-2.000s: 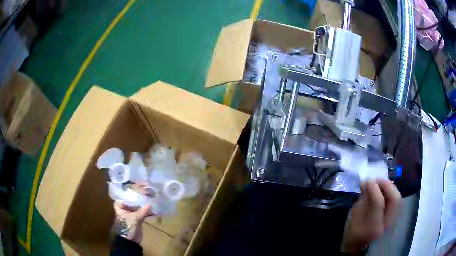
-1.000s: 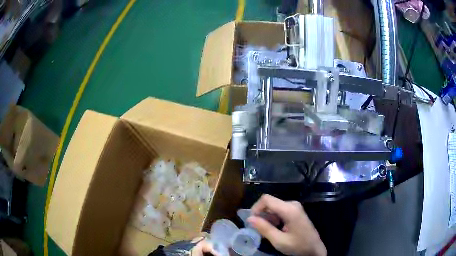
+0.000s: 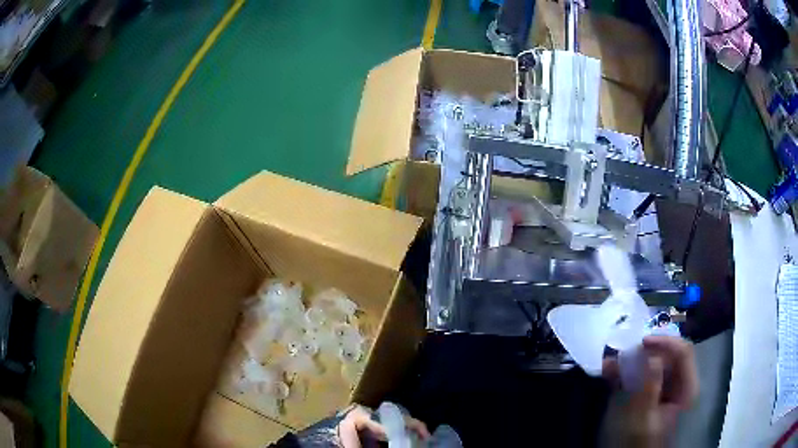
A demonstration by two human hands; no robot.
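My right hand (image 3: 652, 385), somewhat blurred, holds a white translucent fan blade (image 3: 604, 328) by one petal in front of the press fixture (image 3: 573, 197). The blade's upper petal overlaps the front edge of the press plate in view; I cannot tell if they touch. My left hand (image 3: 363, 427) is at the bottom edge, partly cut off, and holds translucent blades (image 3: 398, 429). Several loose blades (image 3: 302, 341) lie in the open carton (image 3: 166, 324) to the left of the press.
A second open carton (image 3: 385, 109) with pale blades stands behind the press. A shiny metal tube (image 3: 687, 96) rises at the right. White sheets (image 3: 752, 297) lie on the bench at the right edge. Another carton (image 3: 57, 241) is at the far left on the green floor.
My right hand has moved right and up from beside my left hand, now with a blade in it. My left hand stays low, with blades still in it.
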